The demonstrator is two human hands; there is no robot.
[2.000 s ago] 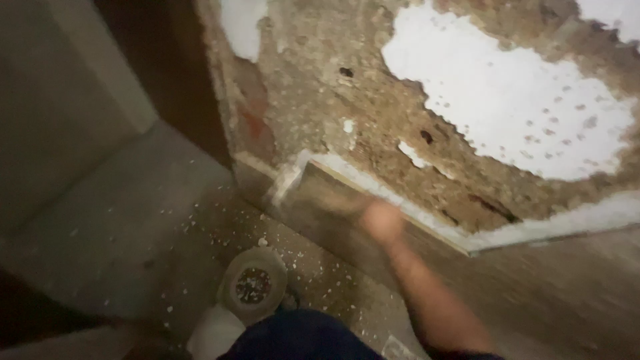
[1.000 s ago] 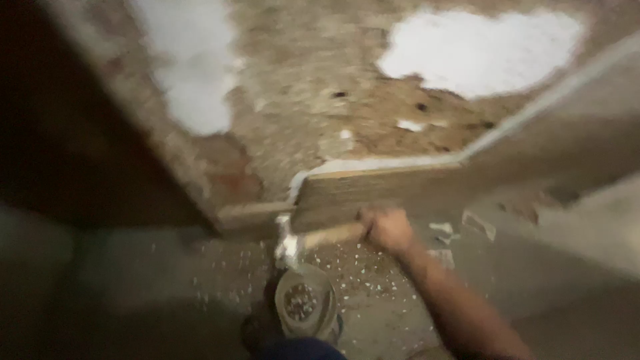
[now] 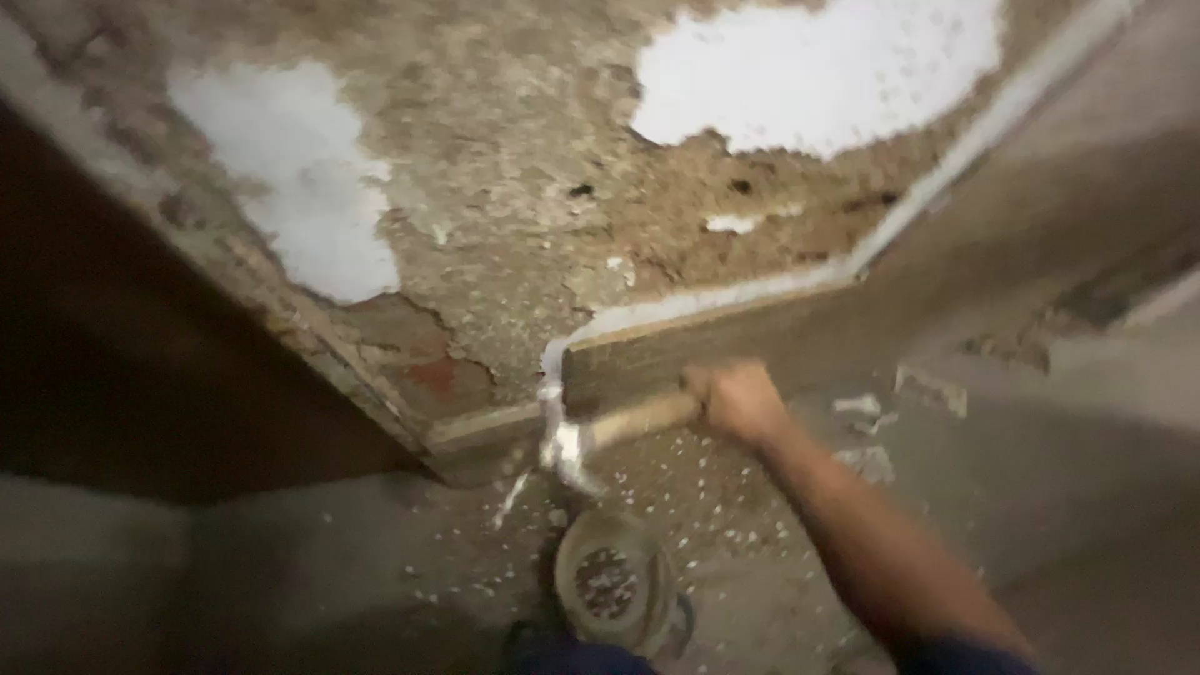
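Observation:
My right hand (image 3: 736,403) is closed around the wooden handle of a claw hammer (image 3: 647,422). The metal head lies to the left of the hand, at the lower end of a white strip (image 3: 551,370) along the wall's edge. Behind it rises a wall (image 3: 497,216) with rough brown bare patches and smooth white plaster (image 3: 816,80). Motion blurs the hammer head, so whether it touches the strip cannot be told. My left hand is not in view.
Below the hammer stands a round bucket (image 3: 609,586) with white chips inside. White crumbs lie scattered over the floor (image 3: 741,572), and larger pale fragments (image 3: 867,459) lie right of the bucket. A dark panel (image 3: 141,347) borders the wall at left.
The view has swung and shifted clearly. The hammer remains in my right hand near the low corner of the wall; its head and handle show more plainly now than in the oldest frame.

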